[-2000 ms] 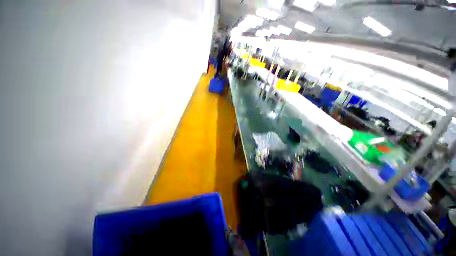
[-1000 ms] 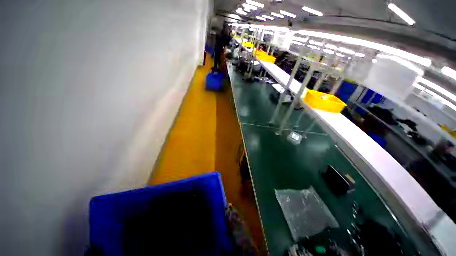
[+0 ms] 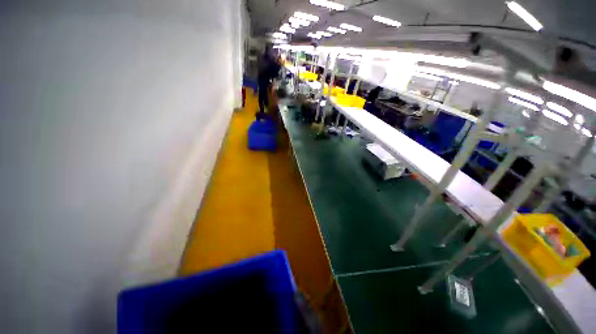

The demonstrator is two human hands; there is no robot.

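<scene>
A deep blue plastic tote (image 3: 202, 277) is right in front of me at the bottom of the view, cut off by the lower edge. Its inside is dark, and I cannot tell what it holds. A blurred patch that may be my right sleeve or forearm shows beside the tote's right wall. Neither of my hands can be made out; the tote and the picture's edge hide them.
A white wall (image 3: 117, 143) runs along the left of the yellow floor (image 3: 238, 209). A blue bin (image 3: 262, 136) stands on the floor ahead, near a person in dark clothes (image 3: 264, 81). A green bench (image 3: 340, 202) with posts, shelf and yellow trays (image 3: 546, 244) runs along the right.
The view has moved forward along the bench. The blue bin ahead looks nearer, and the clear bag and black parts on the bench have left the view. The tote stays in front of me.
</scene>
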